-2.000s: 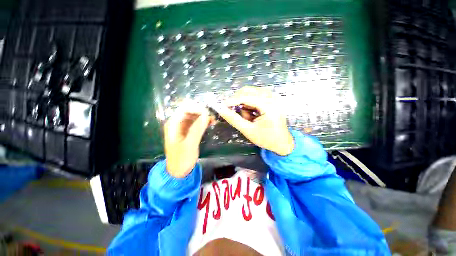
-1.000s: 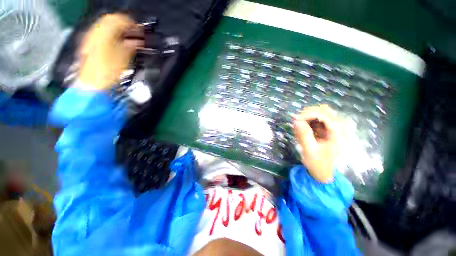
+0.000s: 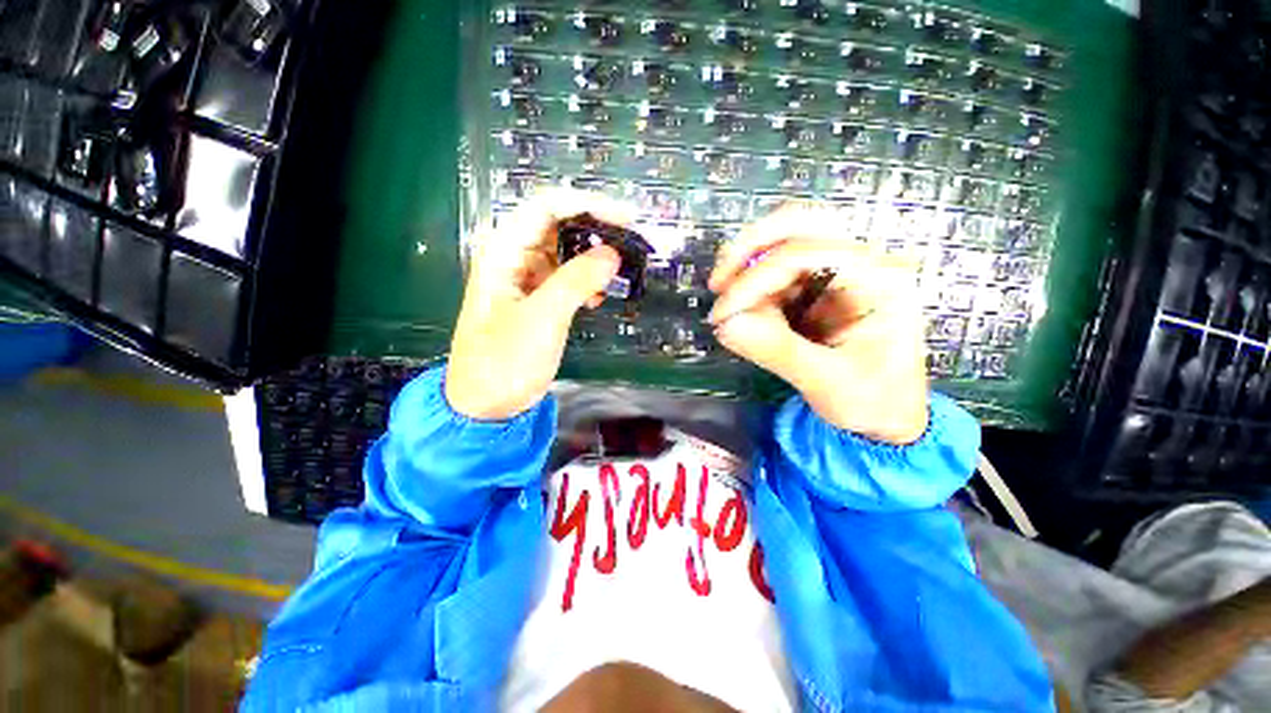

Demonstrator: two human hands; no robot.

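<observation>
My left hand (image 3: 519, 307) holds a small black glossy housing (image 3: 605, 255) between thumb and fingers, over the near left part of a clear blister tray (image 3: 781, 119). The tray's rows of pockets hold small dark parts, and its right side has strong glare. My right hand (image 3: 825, 318) is just right of the housing, not touching it, with thumb and fingertips pinched close together. A small dark shape (image 3: 809, 290) shows inside the curled fingers; I cannot tell whether it is a held thing or a shadow.
The clear tray lies on a green mat (image 3: 393, 265). A black tray (image 3: 209, 300) with some housings is at the left, a fuller black tray (image 3: 1206, 265) at the right. A lower dark tray (image 3: 335, 432) is below the bench edge. A person's arm (image 3: 1199, 634) shows at lower right.
My left hand has come back from the black tray at the left, now with a housing in it. The camera view has turned back to face the clear tray, with both hands close together.
</observation>
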